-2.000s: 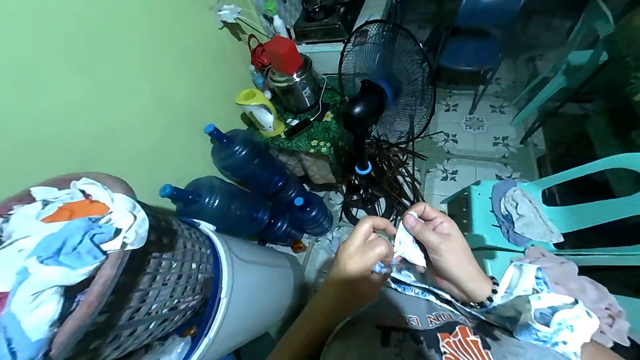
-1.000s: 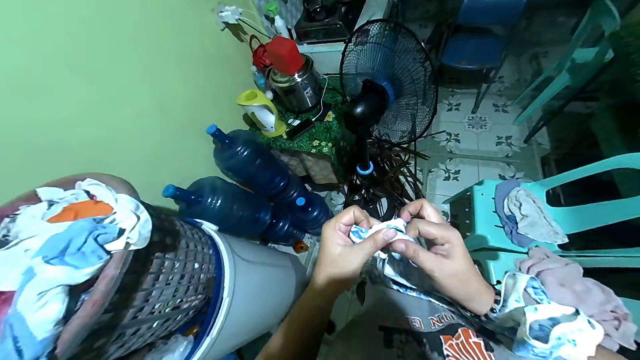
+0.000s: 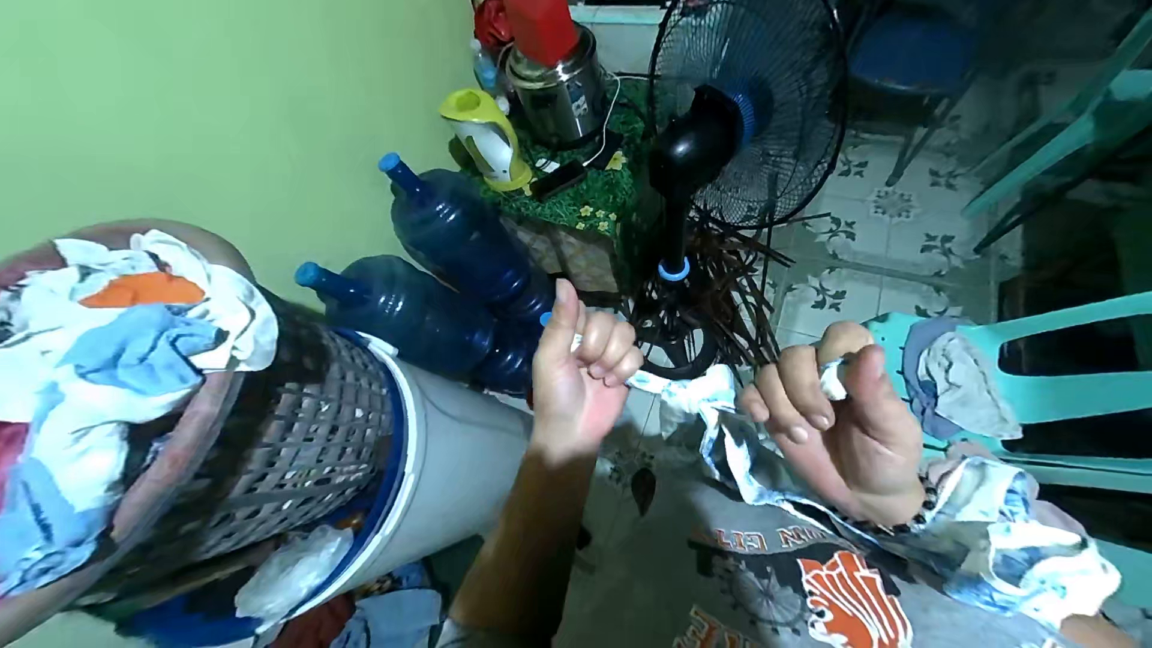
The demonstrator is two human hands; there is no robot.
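A white and blue patterned cloth strip [image 3: 697, 393] with a knot stretches between my two hands. My left hand [image 3: 583, 369] is closed on one end of it, thumb up, in front of the blue water jugs. Its other part runs to my right hand [image 3: 832, 423], whose fingers are curled round a white bit of cloth. Below, the cloth trails across my grey printed shirt [image 3: 765, 576] to a bunched white and blue cloth [image 3: 1017, 540] by my right forearm. A beaded bracelet circles my right wrist.
At left, a woven basket [image 3: 306, 450] heaped with cloths [image 3: 135, 360] rests on a grey bin [image 3: 459, 450]. Blue water jugs [image 3: 405, 310], a black fan [image 3: 693, 144] and a yellow and white kettle [image 3: 486, 139] stand ahead. Folded cloths [image 3: 967, 382] lie on a green plastic chair [image 3: 1062, 396] at right.
My hands were together on the cloth one second ago; they have moved apart, left hand to the left and right hand to the right, with the knotted strip now visible between them.
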